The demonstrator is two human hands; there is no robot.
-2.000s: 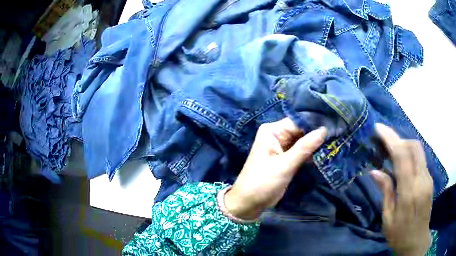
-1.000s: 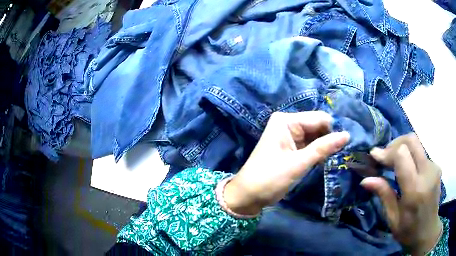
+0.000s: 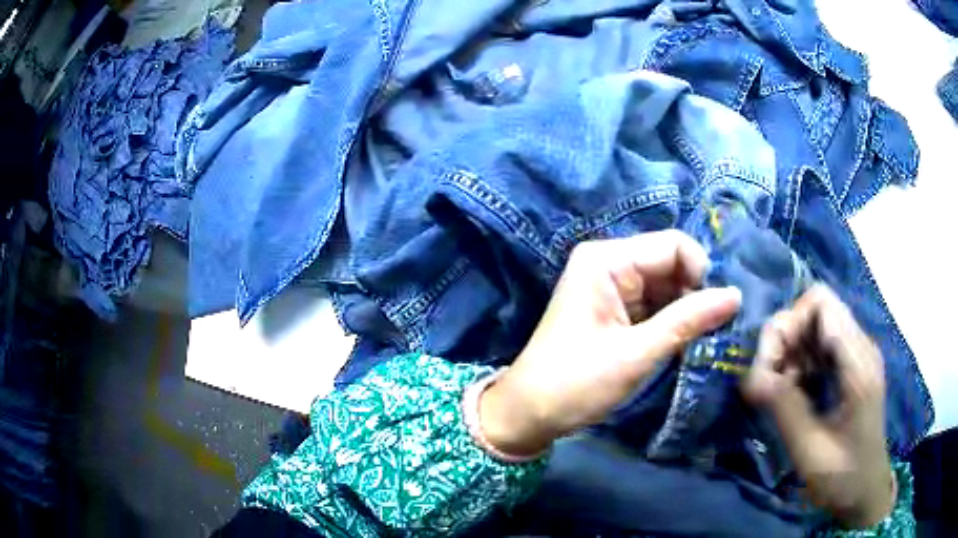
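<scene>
A blue denim garment (image 3: 546, 137) lies in folds in front of me. My left hand (image 3: 620, 326) pinches a sleeve part (image 3: 751, 263) of it between thumb and fingers. Yellow stitches (image 3: 730, 363) show on the dark band just right of my left thumb. My right hand (image 3: 819, 389) is at the right of this band, blurred, with its fingers curled together. Whether it holds a thread or a small tool cannot be told.
The garment lies on a white-topped table (image 3: 252, 357). A heap of crumpled blue pieces (image 3: 116, 158) is at the left. More denim (image 3: 945, 89) shows at the right edge. The grey floor (image 3: 158, 420) has a yellow line.
The view has shifted, so the garment sits differently in the picture. My left hand keeps its pinch. My right hand's fingers, earlier more spread, are now curled beside the band.
</scene>
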